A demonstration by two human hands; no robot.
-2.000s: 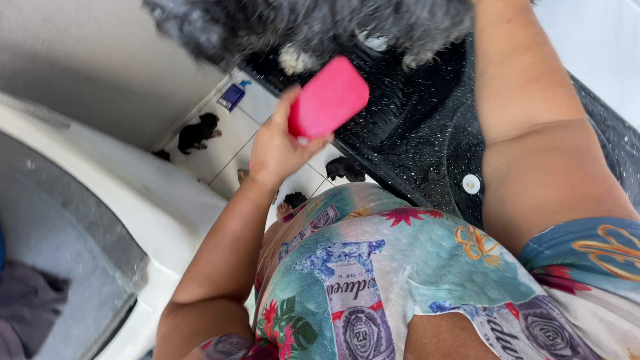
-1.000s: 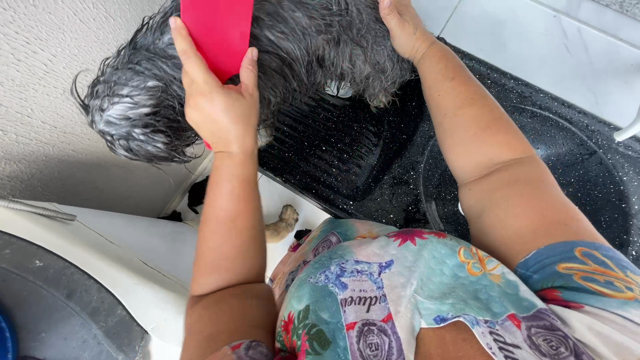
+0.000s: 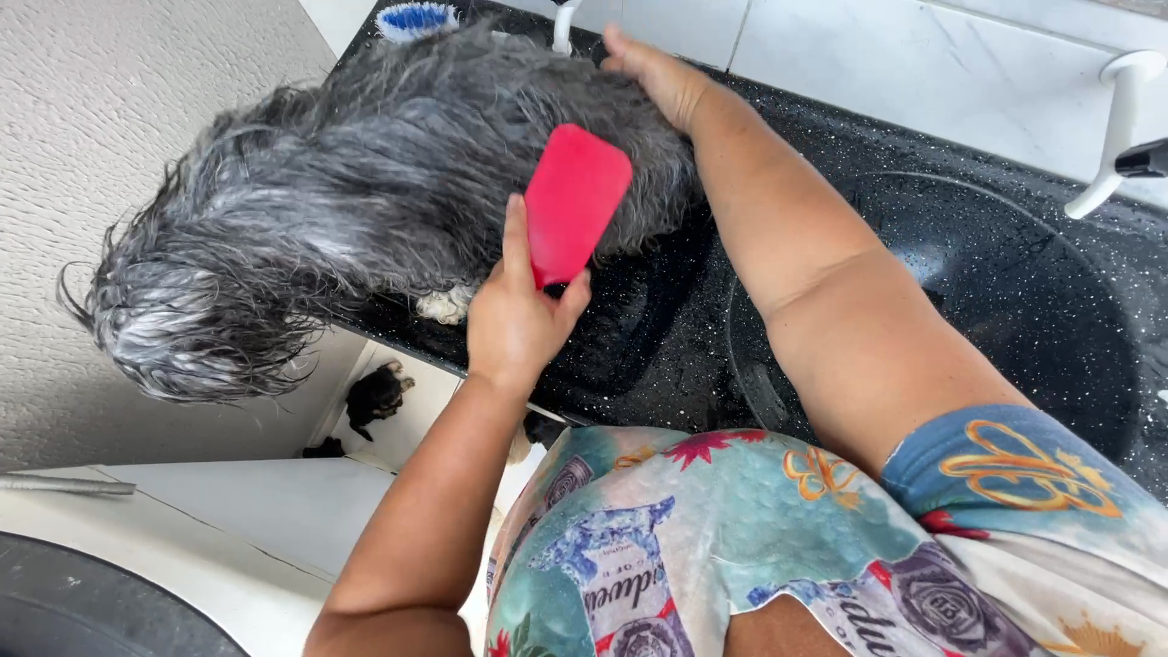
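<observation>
A wet, long-haired grey dog (image 3: 392, 164) stands on a speckled black sink counter (image 3: 630, 365), its head hanging past the left edge. My left hand (image 3: 525, 315) grips a pink, flat, rounded-rectangular tool (image 3: 577, 205), probably a pet brush, in front of the dog's flank; its working side is hidden. At the dog's rear end, my right hand (image 3: 659, 78) is raised with the fingertips slightly blurred and nothing seen in it. Whether it touches the fur I cannot tell.
A blue and white scrub brush (image 3: 417, 20) lies at the counter's back edge. A round black basin (image 3: 967, 301) and a white tap (image 3: 1109, 137) are at right. Below, a small black and tan puppy (image 3: 374, 397) is on the floor, near a white appliance (image 3: 246, 511).
More of the dog and counter is in view after a view shift. The pink tool has gone from the dog's front part to its flank. My right hand is now at the dog's rear.
</observation>
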